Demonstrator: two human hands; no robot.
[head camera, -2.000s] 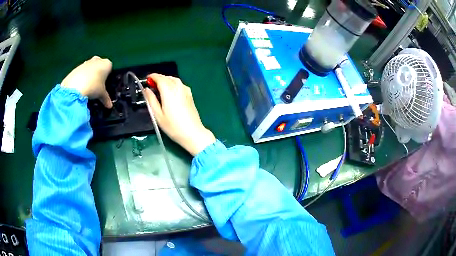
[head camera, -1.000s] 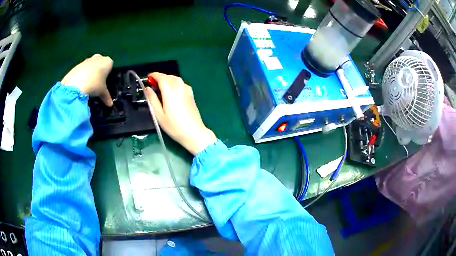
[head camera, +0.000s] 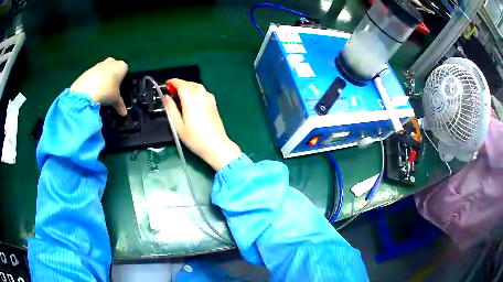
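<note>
The black fixture (head camera: 153, 130) lies flat on the green mat at the left. My left hand (head camera: 105, 82) is over its left part, thumb pressed down near the nest. Whether a housing sits under it is hidden. My right hand (head camera: 194, 117) is closed around the red grip (head camera: 170, 88) of the toggle clamp at the fixture's right part. The clear-grey air hose (head camera: 185, 169) arches over the clamp and loops down past my right wrist to the table's front edge.
A blue control box (head camera: 320, 93) with a clear canister (head camera: 370, 47) stands right of centre. A small fixture (head camera: 404, 157) and a white fan (head camera: 454, 104) are beyond it, with a pink sleeve (head camera: 460, 190). White paper (head camera: 11, 129) lies left. A black tray (head camera: 12, 264) shows bottom left.
The whole view has shifted slightly. Both hands keep nearly the same hold on the fixture.
</note>
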